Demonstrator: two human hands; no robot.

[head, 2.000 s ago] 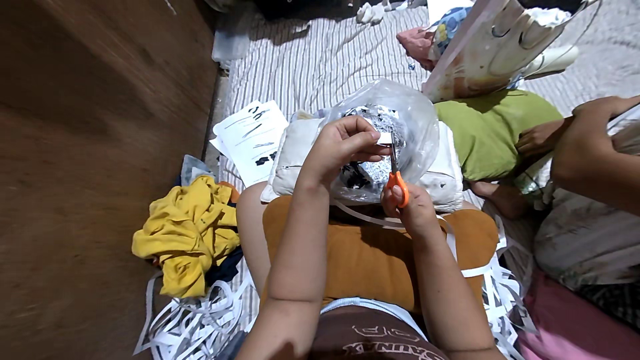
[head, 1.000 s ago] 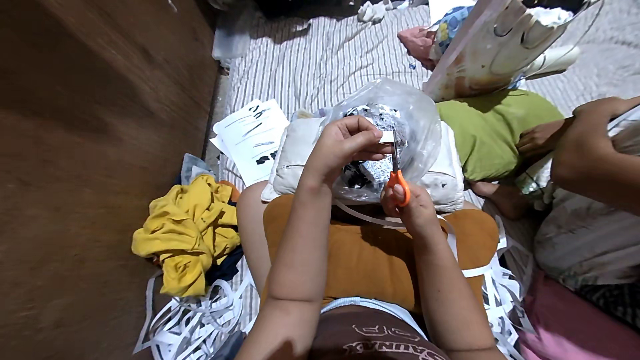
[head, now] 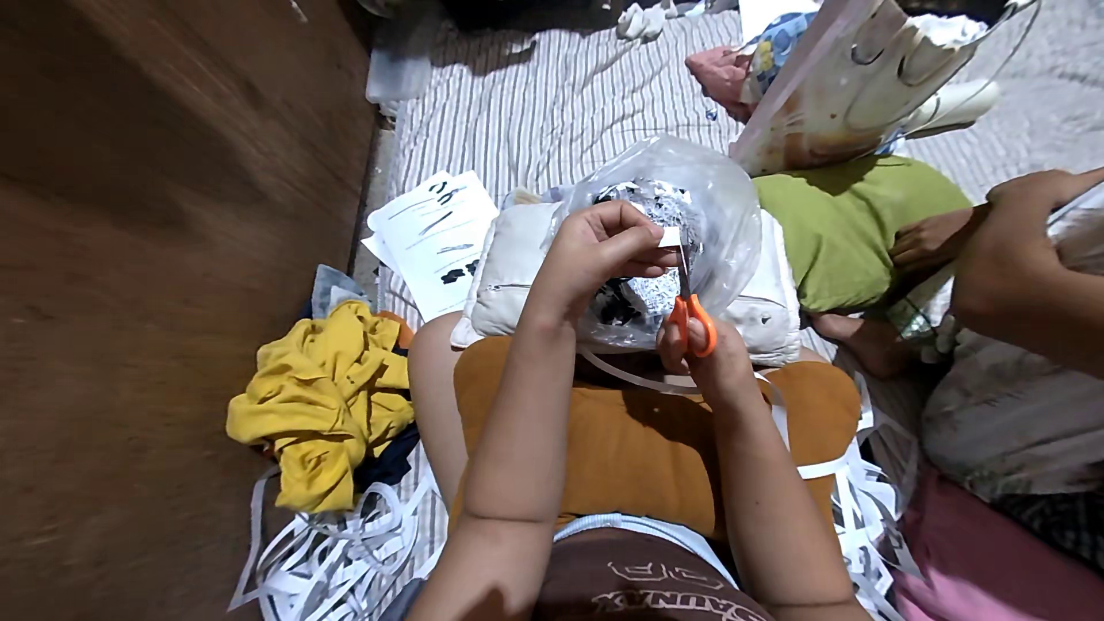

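Between the thumb and fingers of my left hand (head: pixel 608 250) is a small white paper strip (head: pixel 669 237). My right hand (head: pixel 709 354) grips orange-handled scissors (head: pixel 695 326), their blades pointing up at the strip's right end; whether the blades are fully closed cannot be told. Beneath both hands lies a clear plastic bag (head: pixel 733 216) holding finely cut, silvery-white and black pieces (head: pixel 660 293). The bag rests on a white cushion (head: pixel 502 280), beyond a brown-orange pillow (head: pixel 621 448) on my lap. A long white strip (head: pixel 638 378) curves below my right hand.
Printed sheets (head: pixel 431 246) and a yellow cloth (head: pixel 332 405) lie at left, beside a wooden panel (head: pixel 172 259). Piles of white paper strips (head: pixel 345 552) flank my legs. At right are a green pillow (head: pixel 849 228), a large plastic bag (head: pixel 828 95) and another person's arm (head: pixel 1018 267).
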